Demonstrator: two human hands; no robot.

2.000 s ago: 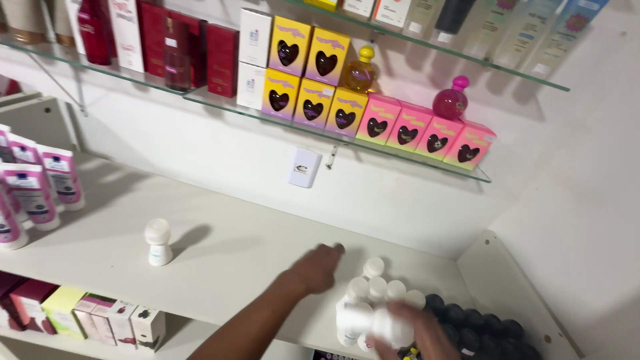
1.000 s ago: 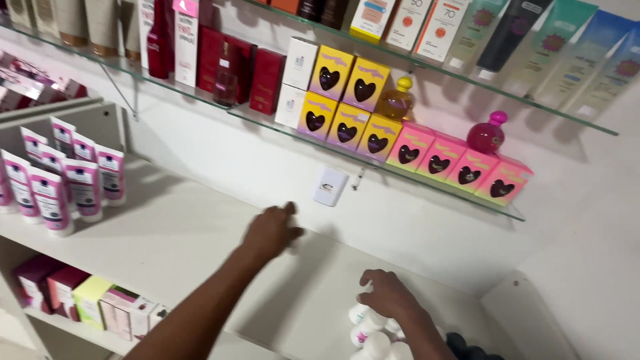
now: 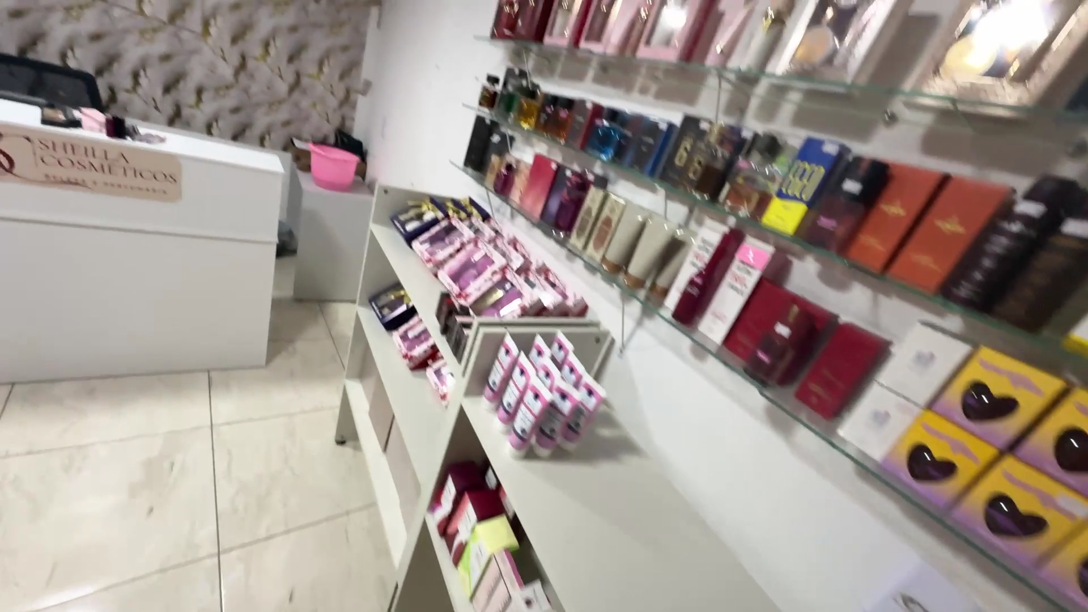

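Note:
Neither my left hand nor my right hand shows in the head view now, so what they hold or touch is hidden. Pink and white squeeze tubes [image 3: 544, 399] stand grouped at the far end of a pale shelf top [image 3: 629, 510]. Beneath it, small cosmetic boxes [image 3: 480, 527] fill a lower shelf. Pink gift packs [image 3: 476, 272] lie on the adjoining unit. Yellow and purple boxes with heart-shaped windows [image 3: 977, 404] are stacked on a glass shelf at the right, beside white boxes [image 3: 922, 365] and dark red boxes [image 3: 841, 370].
Glass shelves [image 3: 697, 344] of perfume boxes and bottles line the wall above the shelf top. A white counter [image 3: 136, 280] bearing a sign stands at the left on a tiled floor [image 3: 110, 476]. Behind it, a pink bucket [image 3: 333, 167] rests on a low cabinet.
The view has swung far to the left. Both hands, which were over the shelf near white roll-on bottles at the right, have left the view, and those bottles are out of sight too.

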